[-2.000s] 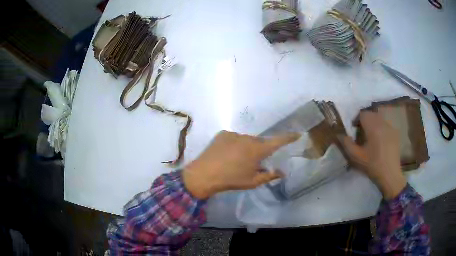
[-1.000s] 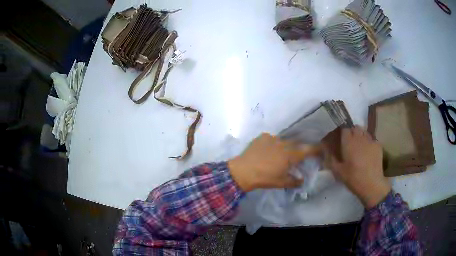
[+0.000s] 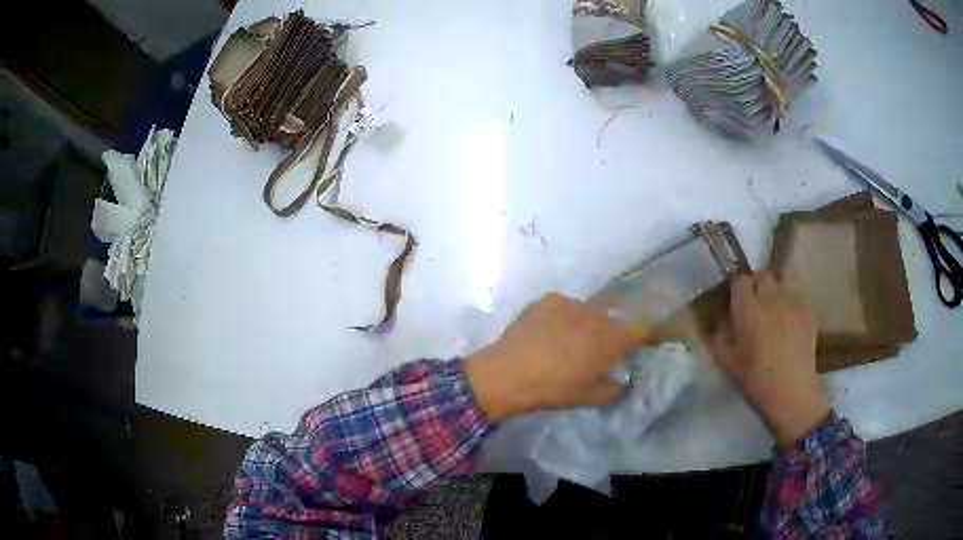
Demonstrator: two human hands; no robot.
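Note:
A narrow grey-brown folded bundle point(image 3: 673, 276) lies partly inside sheer white wrap point(image 3: 591, 438) near the table's front edge. My left hand point(image 3: 560, 353) is over the wrap, its fingers pointing right and blurred; whether it grips the wrap is unclear. My right hand point(image 3: 769, 343) is at the bundle's right end, its fingers closed on a brown part of it. A stack of brown-bordered patch pocket pieces point(image 3: 839, 276) with a beige centre lies just right of my right hand.
Fabric shears point(image 3: 892, 193) lie at the right. A brown bundle point(image 3: 285, 84) with a curling tape strip point(image 3: 396, 274) is at upper left. A small dark brown bundle point(image 3: 610, 53) and a tied grey bundle point(image 3: 744, 69) are at the top. Small red handles point(image 3: 929, 15) show top right.
My left hand has moved right since the first frame. The wrap is now crumpled lower, hanging over the table's front edge. My right hand has moved left off the pocket stack onto the bundle.

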